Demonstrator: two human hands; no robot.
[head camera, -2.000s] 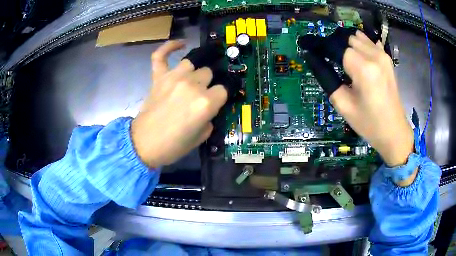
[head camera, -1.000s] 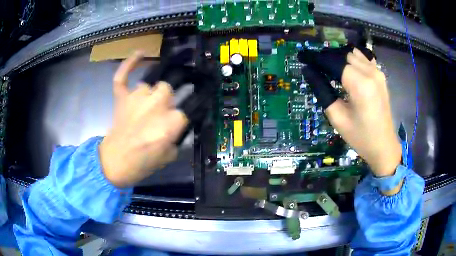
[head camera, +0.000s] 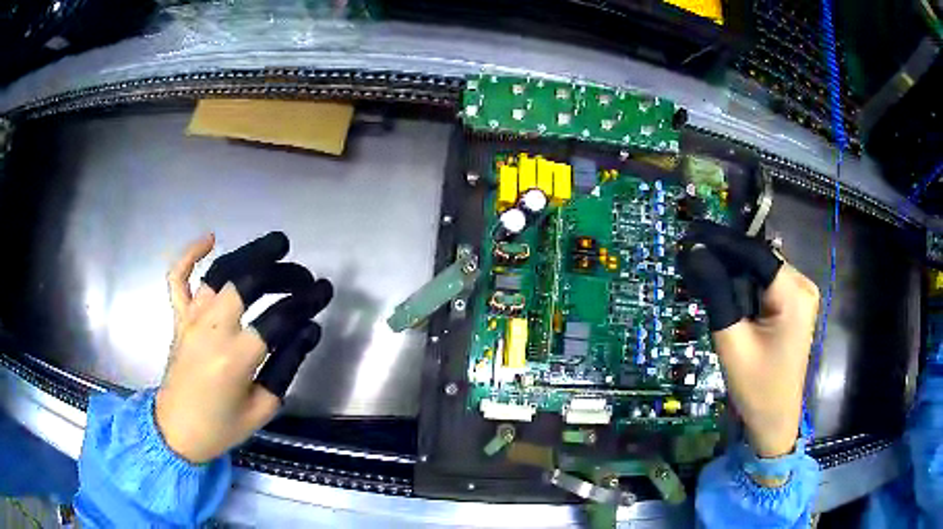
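The green main circuit board (head camera: 589, 310) lies in a dark pallet (head camera: 439, 413). Yellow box capacitors (head camera: 545, 180) stand at its far left corner, beside round white-topped electrolytic capacitors (head camera: 514, 220). Another yellow block (head camera: 517, 344) stands near the lower left. My left hand (head camera: 243, 331), in black finger cots, is left of the pallet over the metal surface, fingers apart and empty. My right hand (head camera: 750, 300) is over the board's right edge, thumb and fingers bent close together; whether something small is between them cannot be told. A green clamp (head camera: 432, 293) sticks out from the pallet's left edge.
A narrow green board (head camera: 574, 109) lies at the pallet's far edge. A brown cardboard piece (head camera: 271, 124) is at the far left by the chain rail (head camera: 393, 81). More clamps (head camera: 600, 496) are at the near edge. A bin with yellow blocks (head camera: 701, 9) is at the top. A blue cord (head camera: 830, 258) hangs at right.
My left hand has moved left, away from the pallet, uncovering the green clamp on its left edge. My right hand is still at the board's right side. The view has shifted, showing more at the far side.
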